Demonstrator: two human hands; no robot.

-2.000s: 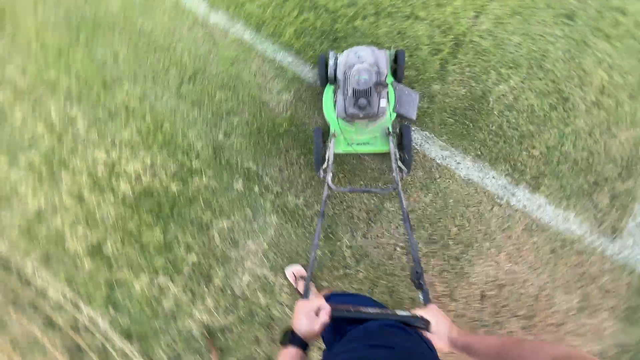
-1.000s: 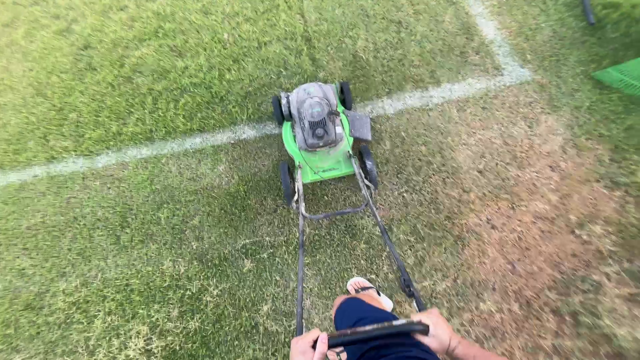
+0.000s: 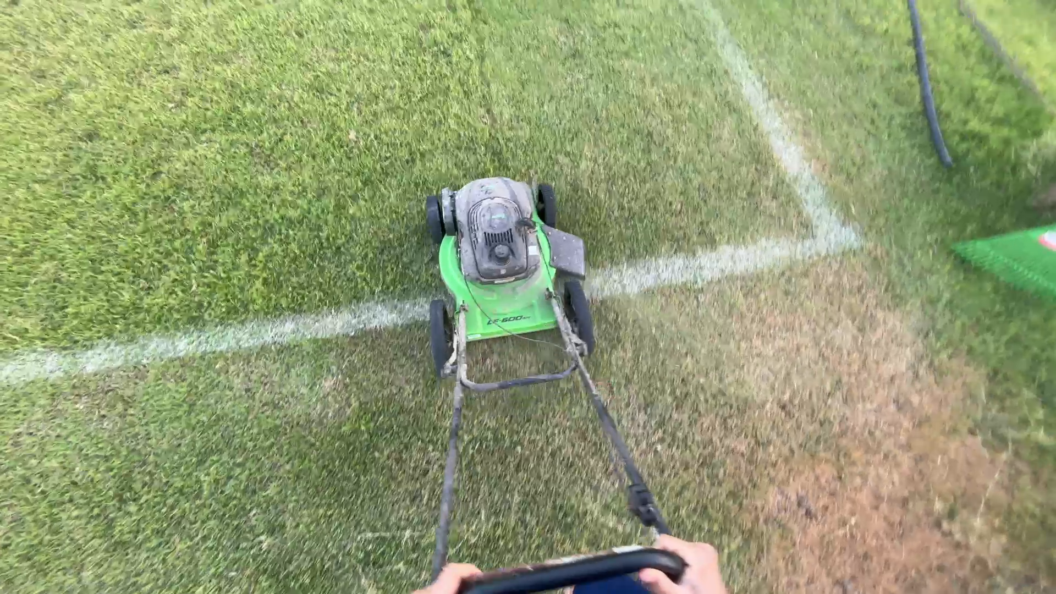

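Note:
A green lawn mower (image 3: 499, 272) with a dusty grey engine and black wheels stands on the grass, straddling a white painted line. Its metal handle runs back toward me and ends in a black handlebar (image 3: 569, 571) at the bottom of the view. My left hand (image 3: 450, 579) grips the bar's left end and is partly cut off by the frame's edge. Around the right end of the bar, my right hand (image 3: 686, 566) is closed. A dark cable hangs along the right handle tube.
White field lines meet at a corner (image 3: 835, 238) right of the mower. A green mesh item (image 3: 1015, 257) lies at the right edge, and a dark hose (image 3: 926, 82) is on the grass at the upper right. Dry, bare soil (image 3: 874, 511) shows at the lower right.
The view has turned and shifted; the line corner, hose and green mesh item now show more fully at the right. Both hands remain on the handlebar.

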